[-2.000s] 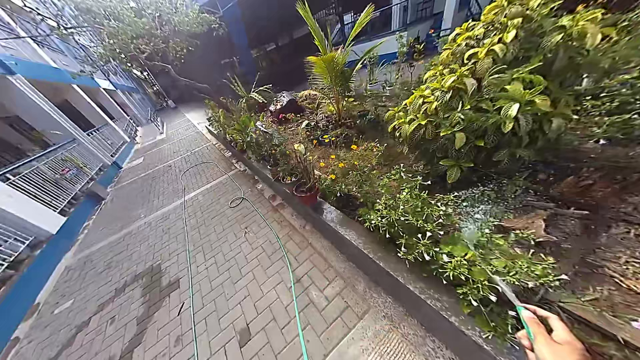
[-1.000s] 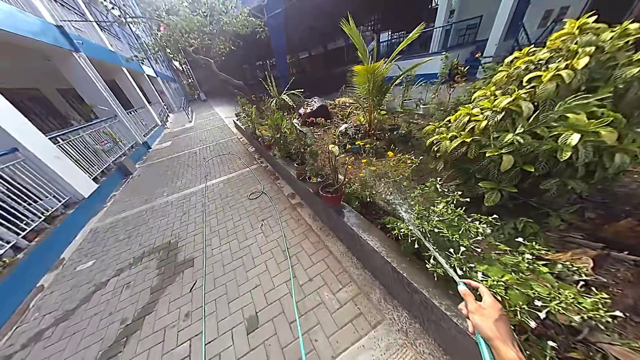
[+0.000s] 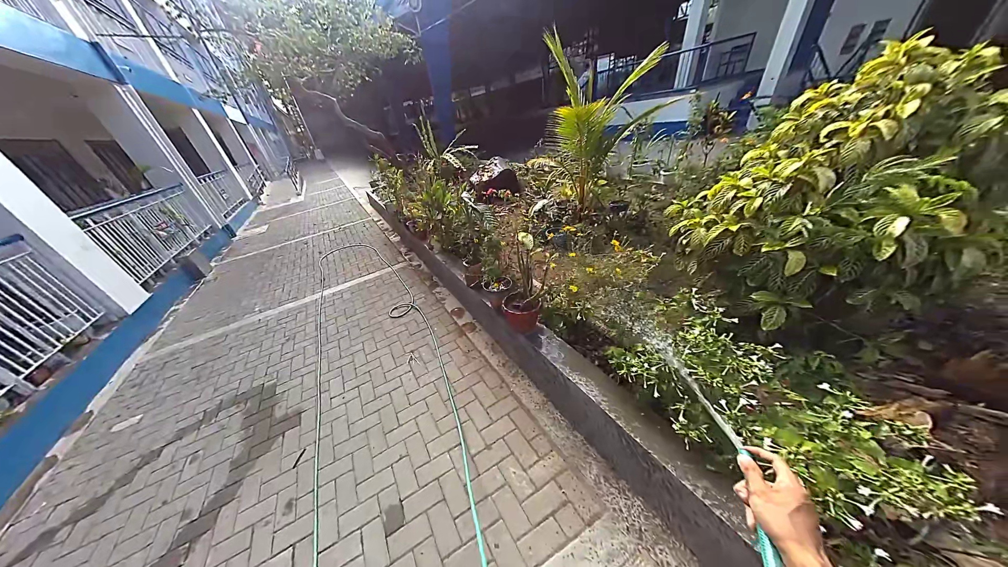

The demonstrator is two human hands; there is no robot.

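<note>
At the lower right, my right hand [image 3: 780,496] grips the end of a green garden hose [image 3: 765,543], thumb and fingers around its mouth. A stream of water [image 3: 693,386] leaves it up and to the left, breaking into spray over low leafy plants with small white flowers [image 3: 827,449] and near yellow marigold-like flowers [image 3: 587,276]. A green hose length [image 3: 450,394] lies on the pavers with a small loop in it and bends back toward the bottom edge. My left hand is not in view.
A concrete curb [image 3: 583,402] borders the bed, with a red flower pot [image 3: 521,313] on it. Brick pavers [image 3: 370,378] carry a dark wet patch. A large yellow-green shrub [image 3: 858,181] and a young palm [image 3: 583,134] grow in the bed. White railings [image 3: 142,236] line the building at left.
The water stream, low over the white-flowered plants two seconds ago, now reaches farther up and left, toward the yellow flowers. The view has swung to the right and up.
</note>
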